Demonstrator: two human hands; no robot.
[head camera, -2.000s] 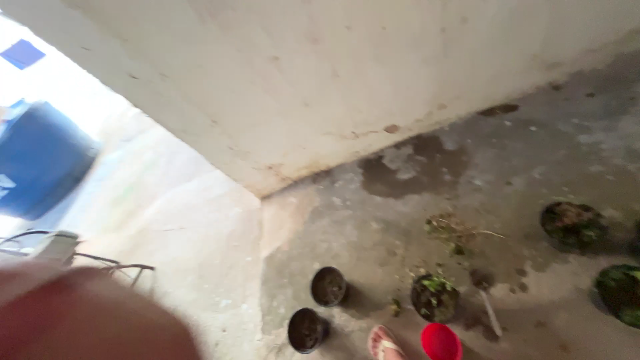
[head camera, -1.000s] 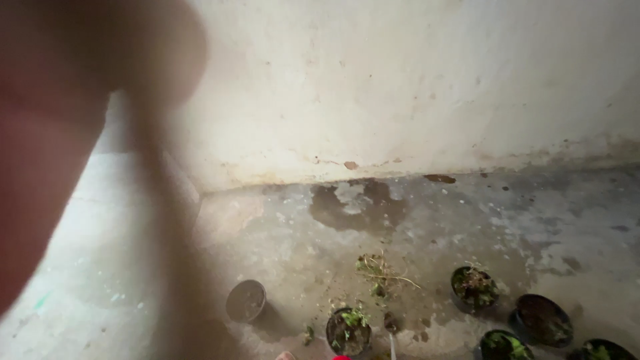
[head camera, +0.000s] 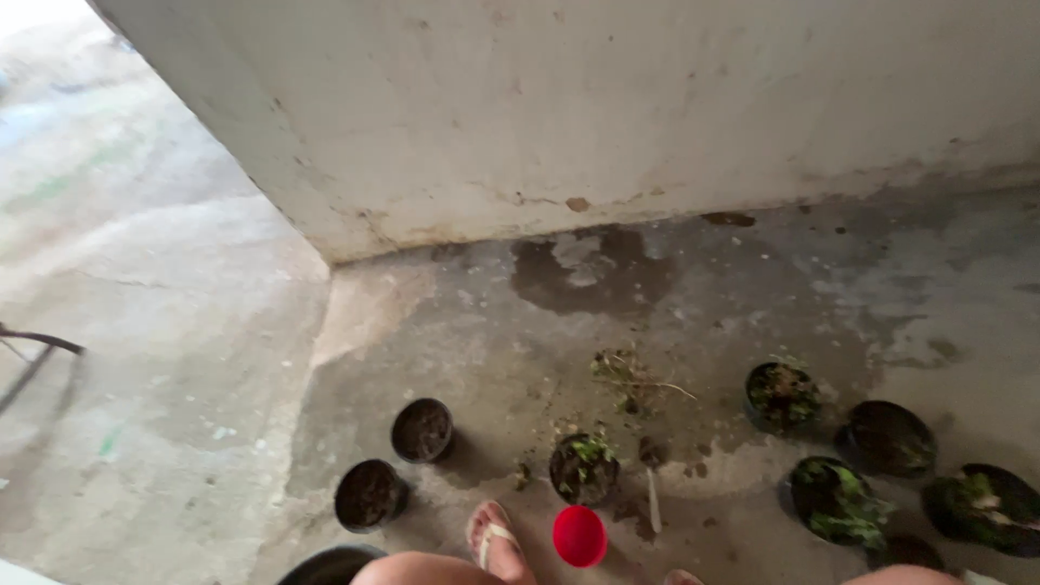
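Neither of my hands shows in the head view. Below me on the concrete floor, a red plastic cup (head camera: 579, 536) stands just in front of a black pot with a small leafy plant (head camera: 584, 469). To its right lies a small trowel (head camera: 654, 500) with a pale handle. Pulled-up plant stems with roots (head camera: 634, 380) lie behind that pot. Two black pots of soil (head camera: 422, 431) (head camera: 370, 496) stand to the left.
Several potted plants (head camera: 841, 500) are grouped at the right. A dark round container (head camera: 333, 566) is cut off at the bottom edge. My sandaled foot (head camera: 494, 540) is beside the cup. A stained wall (head camera: 569, 106) runs behind, with a wet patch (head camera: 593, 272) at its base.
The large blurred skin-coloured shape at the left of the earlier frames is gone from view. The view has shifted, and the red cup and both soil pots at the left show fully again.
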